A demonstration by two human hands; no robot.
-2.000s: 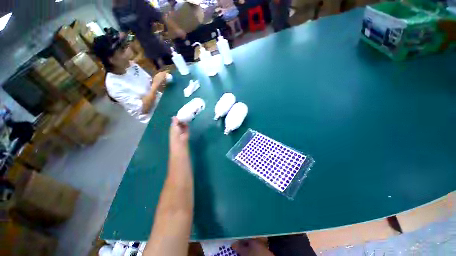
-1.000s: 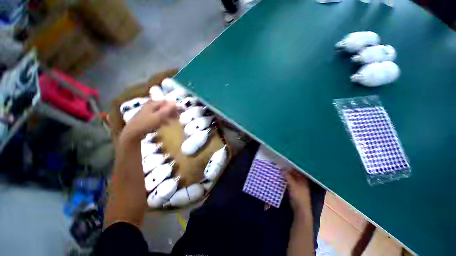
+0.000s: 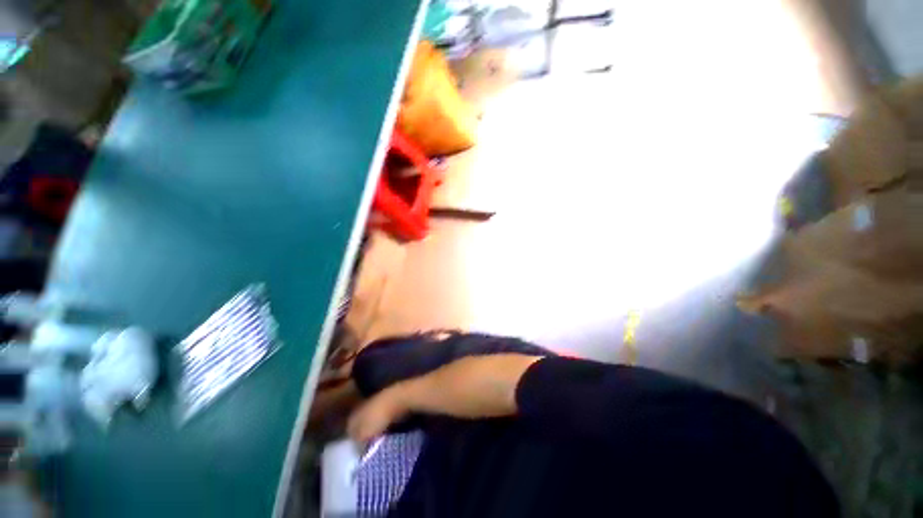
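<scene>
The view is blurred and turned to the right. My right hand [image 3: 379, 413] is at the lower middle, beside the table edge, with its fingers on the top of a sticker sheet [image 3: 389, 476] of purple dots. The sheet is over my dark-clothed lap, cut off by the bottom edge. My left hand is not in view. A bagged sticker sheet [image 3: 228, 349] lies on the green table [image 3: 233, 202]. White bulb cameras [image 3: 117, 374] lie left of it, too smeared to tell apart.
A green retail box [image 3: 202, 42] stands at the table's far end. A red stool [image 3: 405, 190] and an orange object [image 3: 437, 103] are right of the table edge. Brown cartons [image 3: 860, 263] stand at the far right. Very bright floor lies between. Blurred pale shapes are at the left edge.
The view has swung to the right. My left hand, which was over the carton tray of cameras, has left the picture along with the tray. My right hand still has the sheet.
</scene>
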